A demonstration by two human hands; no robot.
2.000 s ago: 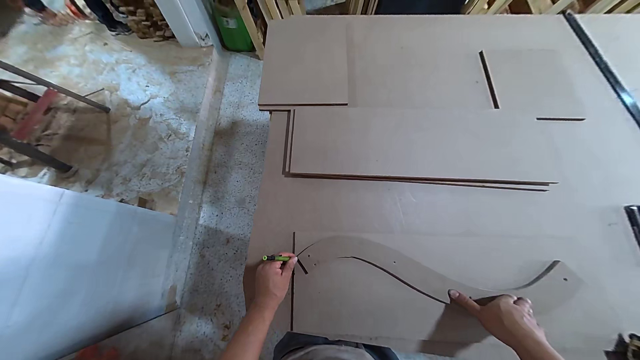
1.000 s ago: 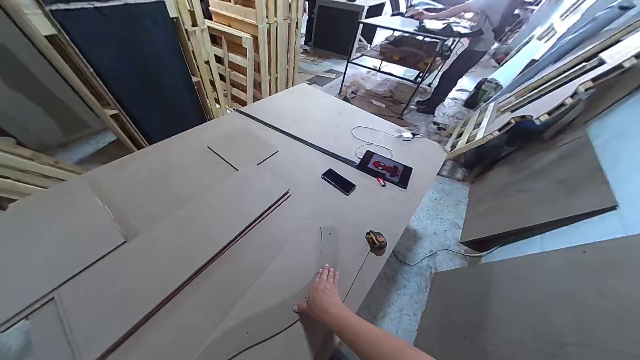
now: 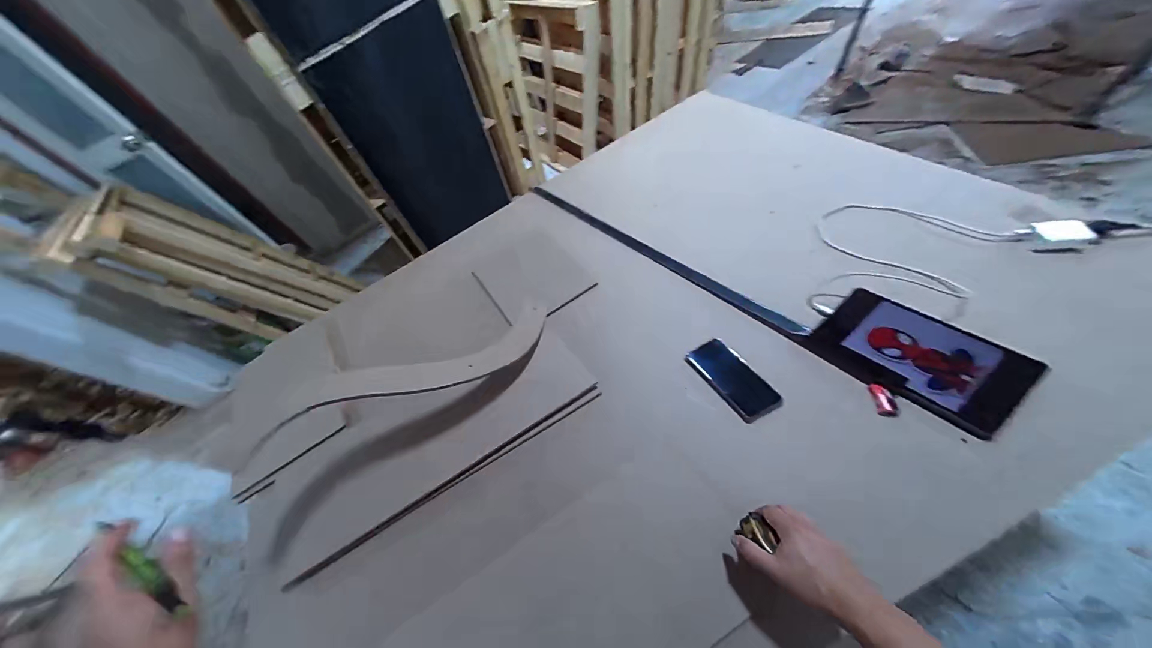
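Observation:
My left hand (image 3: 126,598), blurred at the lower left, holds a green and dark pen-like tool (image 3: 148,576) beyond the board's edge. My right hand (image 3: 805,558) has its fingers around a small yellow and black tape measure (image 3: 759,532) on the large brown board (image 3: 666,468). A long S-curved strip template (image 3: 423,376) lies across the far left part of the board, away from both hands. It casts a curved shadow, so at least part of it seems raised. Thin straight board pieces with dark edges (image 3: 441,486) lie near it.
A dark straight bar (image 3: 666,261) crosses the board towards a tablet (image 3: 927,360). Beside the tablet are a phone (image 3: 733,380), a small red object (image 3: 883,400) and a white cable with an adapter (image 3: 1062,234). Wooden pallets (image 3: 553,81) stand behind.
The curved template has moved from under my right hand to the far left part of the board. My right hand has taken hold of the tape measure. The view has swung strongly.

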